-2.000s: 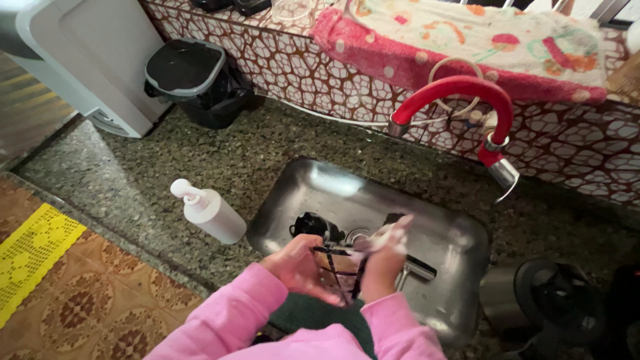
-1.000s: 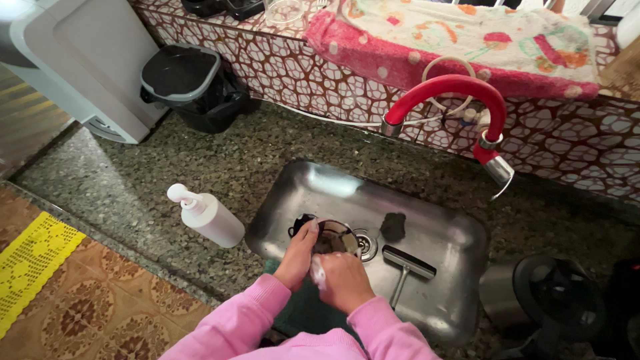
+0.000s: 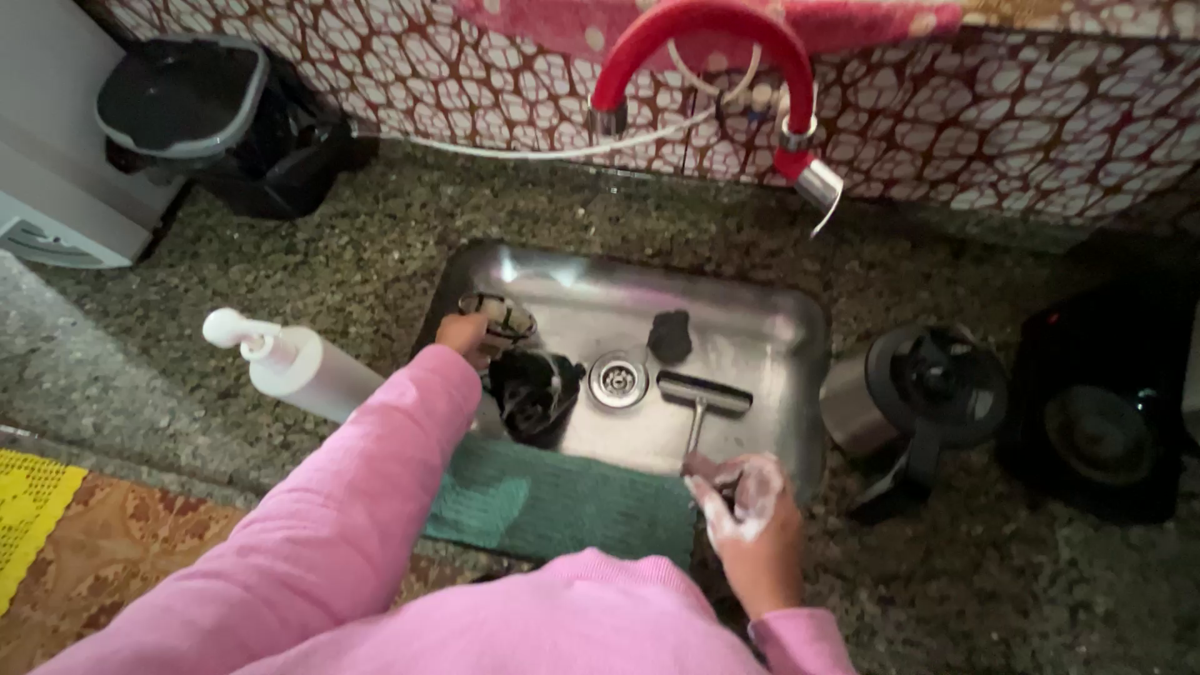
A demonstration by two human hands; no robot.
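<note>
My left hand [image 3: 466, 336] is at the upper left corner of the steel sink [image 3: 609, 272], its fingers on a round clear container with dark bands [image 3: 504, 317]. Right beside it lies a black plastic part [image 3: 534, 392]. My right hand [image 3: 750, 497], covered in suds, is over the sink's near right edge, fingers curled at the handle end of a small squeegee [image 3: 705, 392]; whether it grips the handle is unclear. A dark scrap or sponge [image 3: 670, 336] lies near the drain strainer [image 3: 619, 380].
A white pump bottle [image 3: 314, 370] stands left of the sink, a lidded black bin [image 3: 187, 98] behind it. The red faucet [image 3: 703, 19] arches at the back. A steel jug with black lid [image 3: 853, 403] stands at the right. A green cloth [image 3: 562, 497] drapes the front edge.
My hands have moved apart; they were together around the banded container. My left hand has moved with it to the sink's upper left, and my right hand has moved right.
</note>
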